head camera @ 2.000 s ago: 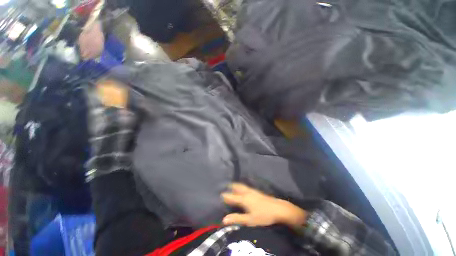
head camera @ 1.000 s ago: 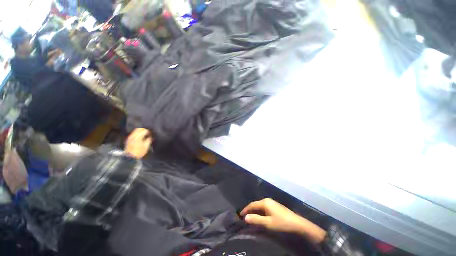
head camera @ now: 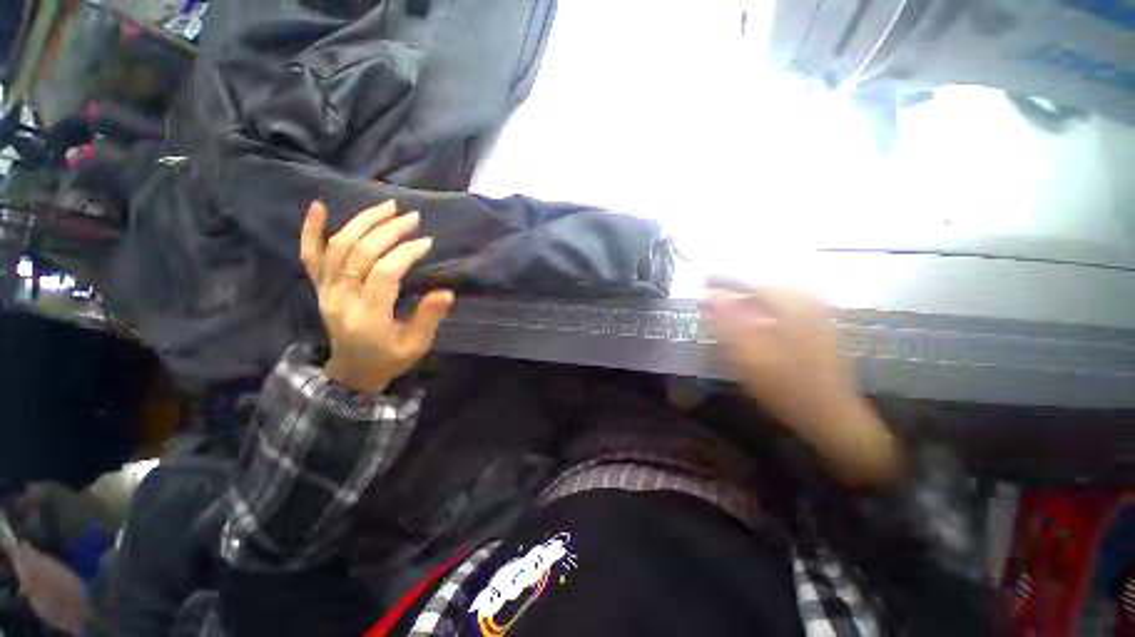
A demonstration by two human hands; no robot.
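Observation:
A dark grey sleeve (head camera: pixel 535 244) lies along the front edge of the brightly lit machine table (head camera: pixel 996 292), its open end pointing right. It joins a heap of the same grey cloth (head camera: pixel 311 93) at the left. My left hand (head camera: pixel 368 292) is over the left part of the sleeve, fingers spread, holding nothing visible. My right hand (head camera: pixel 797 361) is blurred, at the table edge just right of the sleeve end and apart from it; its fingertips are washed out by the light.
A pale ruler strip (head camera: pixel 622 326) runs along the table's front edge. Part of the white sewing machine (head camera: pixel 1021 56) with blue lettering shows at the upper right. A red basket (head camera: pixel 1058 548) stands at the lower right. Dark cloth hangs at the left and over my lap.
The view has turned right toward the table. My left hand has moved from the cloth heap's lower edge to the sleeve, fingers now spread. My right hand has risen from my lap to the table edge.

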